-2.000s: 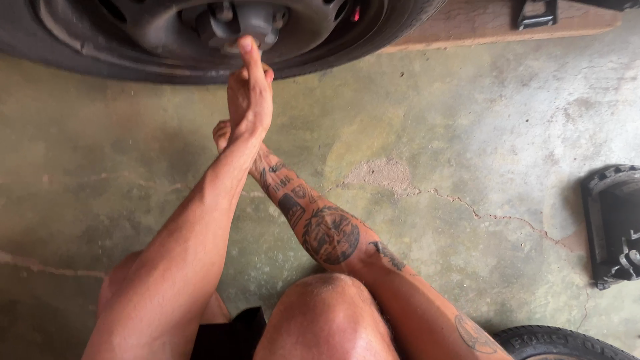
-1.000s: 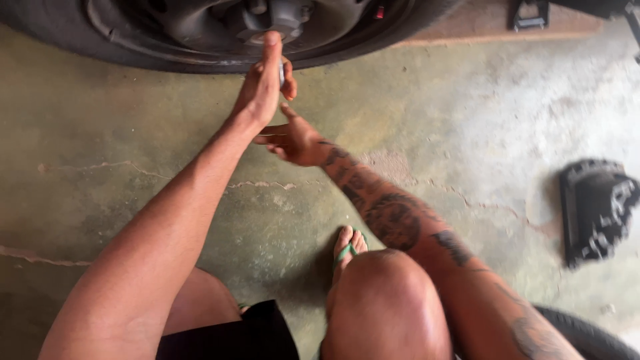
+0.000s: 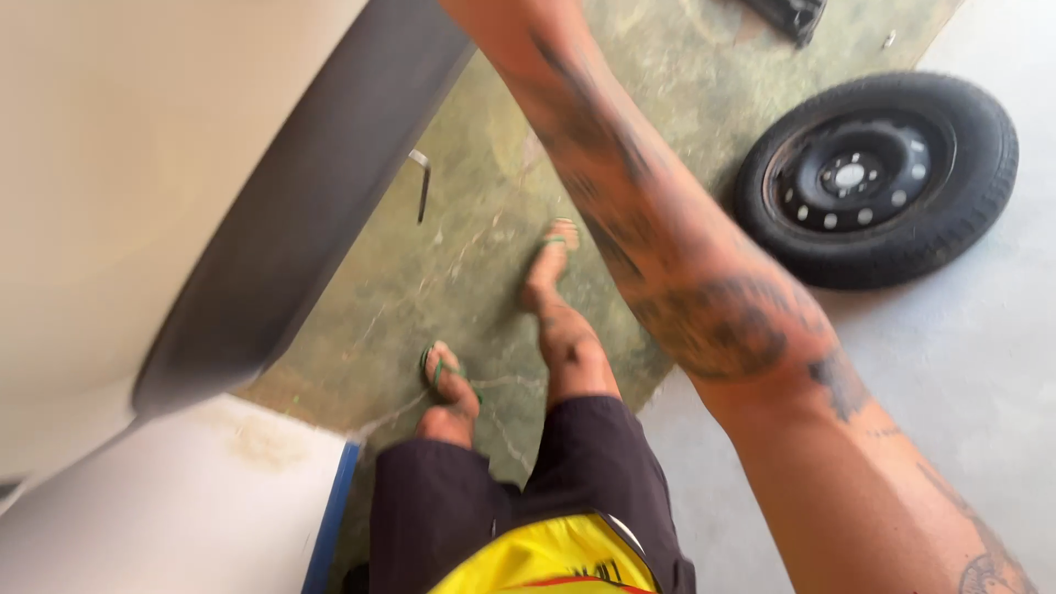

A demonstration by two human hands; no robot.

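My right forearm reaches up across the head view to the top edge, where my right hand is cut off, so what it holds or touches cannot be seen. My left hand is also outside the picture. Left of the forearm is the car's pale body panel (image 3: 165,165) with a dark lower trim (image 3: 305,223). An L-shaped metal wrench (image 3: 425,186) lies on the floor beside that trim.
A spare wheel with a black steel rim (image 3: 891,181) lies on the right. A black plastic object (image 3: 792,16) is at the top right. My feet in green flip-flops stand on the cracked concrete floor (image 3: 495,289). A blue-edged white surface (image 3: 330,520) is at lower left.
I have gone from crouching at the car wheel to standing. Both hands, visible at the wheel before, have left the picture. The view has swung widely.
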